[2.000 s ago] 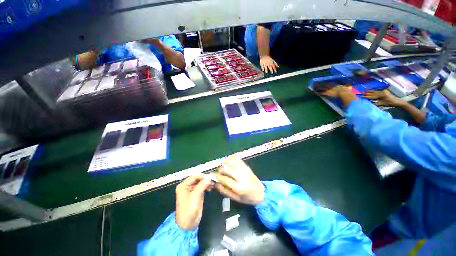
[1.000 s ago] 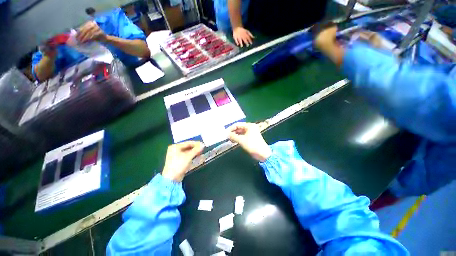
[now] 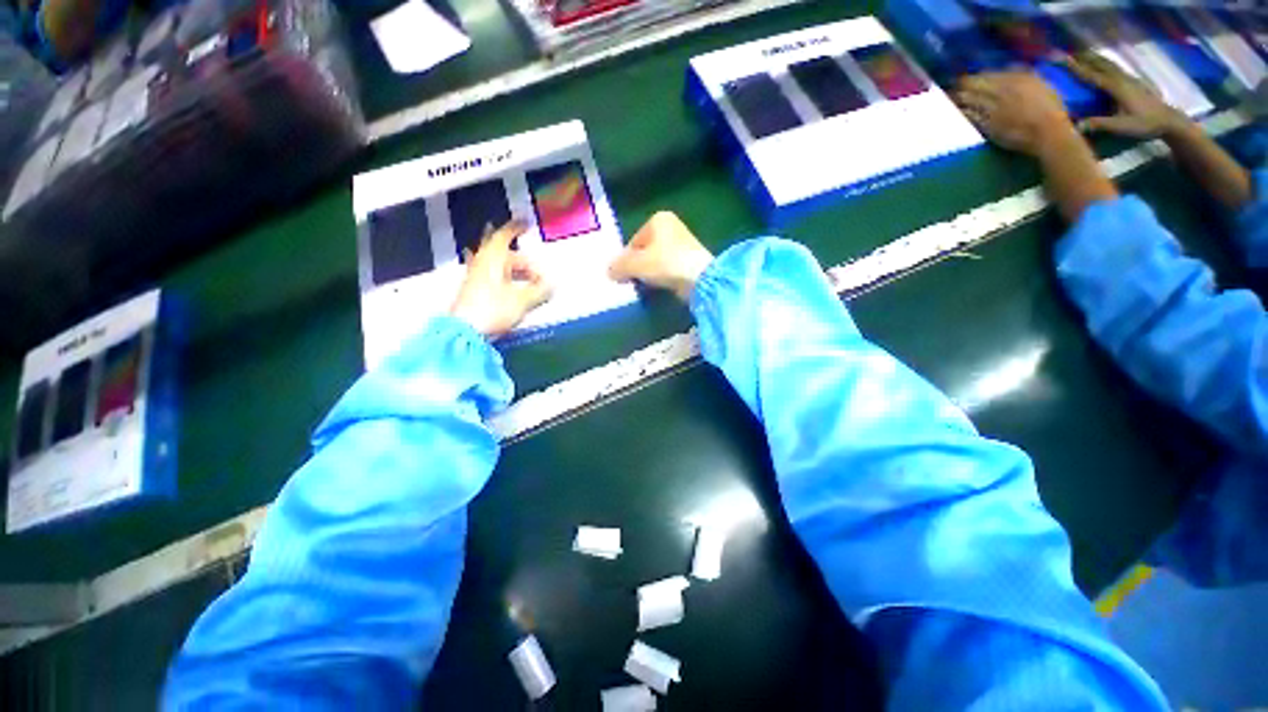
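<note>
A white-faced tablet retail box (image 3: 573, 276) lies on the green belt in front of me, with two dark pictures and one pink-orange one. My left hand (image 3: 498, 282) is over the lower middle of its face, fingers partly spread. My right hand (image 3: 665, 255) is at its lower right corner with fingertips close together. Any thin white label between or under my fingers cannot be told from the white face. Several small white pieces, one of them at the upper left (image 3: 598, 541), lie loose on the dark bench.
Another box (image 3: 834, 118) lies right of mine, near a neighbour's hands (image 3: 1022, 111); a third (image 3: 86, 410) lies at far left. The pale edge rail (image 3: 890, 256) separates belt and bench. Stacked clear trays (image 3: 181, 125) and a white sheet (image 3: 415, 35) are across the belt.
My hands have moved from the box's front edge onto its face and right corner; the white piece seen between them is no longer distinct. The neighbour's dark blue box is gone; a white-faced one lies on the belt.
</note>
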